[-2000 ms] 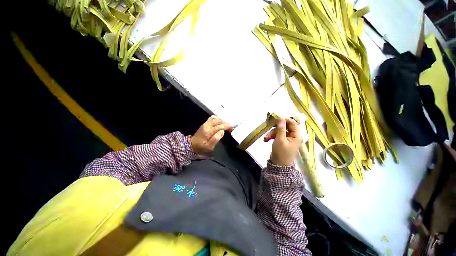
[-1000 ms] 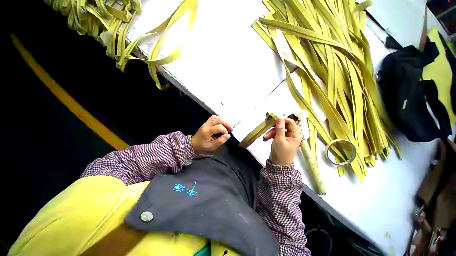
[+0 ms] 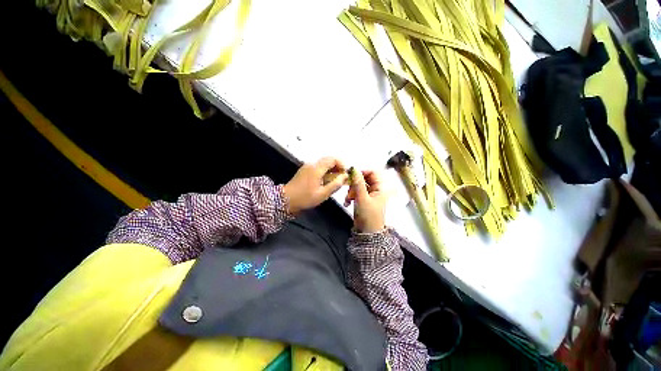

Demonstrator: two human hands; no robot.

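My left hand (image 3: 313,187) and my right hand (image 3: 368,203) are close together at the table's near edge. They pinch a small yellow-green strap end (image 3: 351,174) between their fingertips; most of this strap is hidden by the fingers. A brush (image 3: 424,211) with a yellowish stick and clotted black head lies on the table to the right of my right hand. A large loose pile of yellow-green straps (image 3: 464,94) lies beyond it.
A pale ring (image 3: 469,201) lies on the pile's near ends. More straps (image 3: 134,32) overhang the white table's (image 3: 290,80) edge at upper left. A black cloth item (image 3: 562,109) with yellow lies on the right. A yellow line (image 3: 65,145) crosses the dark floor.
My right hand has moved left with the strap end, up to my left hand, which has closed on it too. The brush's black head is now uncovered. The whole view has shifted slightly.
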